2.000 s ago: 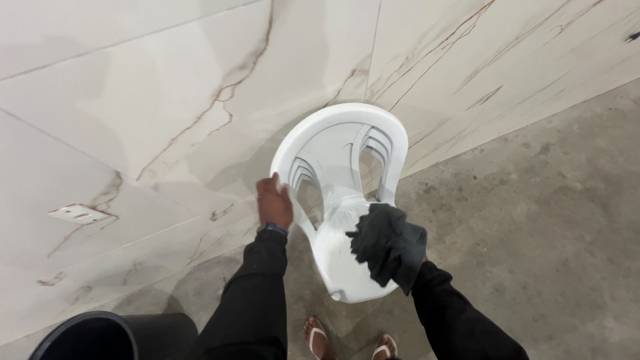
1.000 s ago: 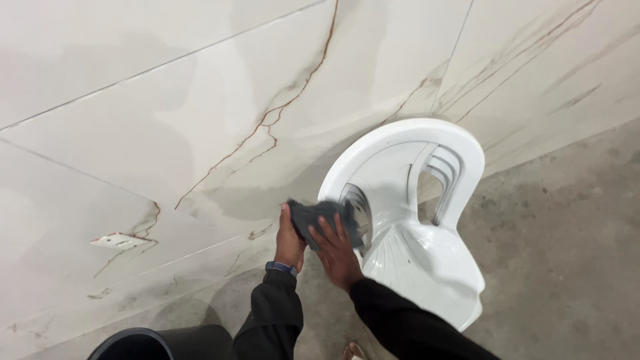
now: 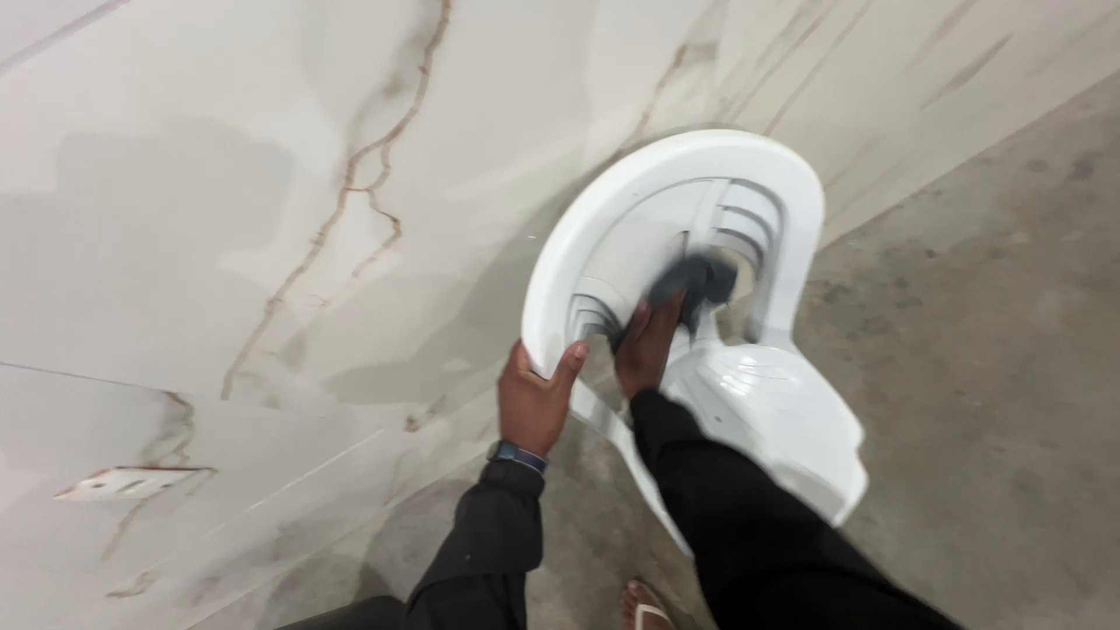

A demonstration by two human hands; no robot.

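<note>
A white plastic armchair (image 3: 787,411) stands on the floor close to the tiled wall. My left hand (image 3: 535,398), with a watch on its wrist, grips the chair's arm at the left, thumb on top. Over the inner side of the backrest, my right hand (image 3: 649,346) presses a dark grey cloth (image 3: 696,284); the cloth is blurred and its lower part is partly hidden by the fingers. The slots at both sides of the backrest show, and the seat lies to the right of my right sleeve.
The marble-patterned wall (image 3: 219,192) runs along the left and behind the chair, with a white socket plate (image 3: 131,483) low on it. Grey concrete floor (image 3: 989,394) extends to the right. A dark rim (image 3: 350,615) shows at the bottom edge, and a sandalled foot (image 3: 646,605) is below the chair.
My left hand has moved from the cloth to the chair's arm. My right hand has carried the cloth from the chair's left side onto the backrest.
</note>
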